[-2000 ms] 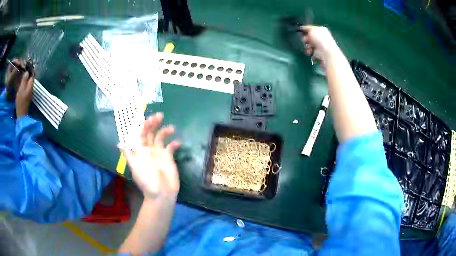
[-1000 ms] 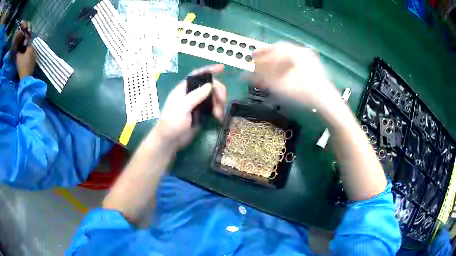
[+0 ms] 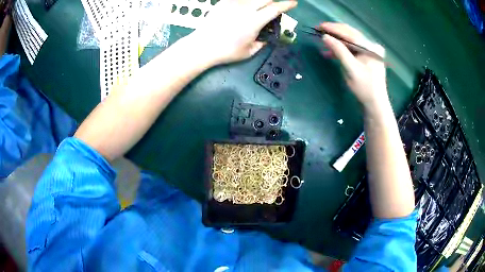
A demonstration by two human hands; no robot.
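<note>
My left hand (image 3: 236,32) reaches over the far end of the white die-cut sheet (image 3: 183,18), with fingers and thumb around a dark lens cover (image 3: 272,31), mostly hidden. A pale corner of the sheet (image 3: 287,24) shows just right of it. My right hand (image 3: 353,61) holds slim dark tweezers (image 3: 345,41), their tips pointing left toward that corner, apart from it. Two black lens covers lie nearer: one tilted (image 3: 275,74), one (image 3: 256,118) at the box's far edge. The black box (image 3: 255,214) is heaped with gold rings (image 3: 247,172).
The white paint marker (image 3: 350,154) lies left of my right forearm. The black blister tray (image 3: 425,175) is at right, partly behind that forearm. Loose gold rings (image 3: 349,190) lie on the green bench. White dotted sheets (image 3: 118,53) and clear plastic (image 3: 90,32) are at left. Another person's blue sleeve (image 3: 26,117) is at far left.
My left hand has moved from left of the box up and right over the die-cut sheet with the dark cover. My right hand has moved right; the tweezers now show clearly.
</note>
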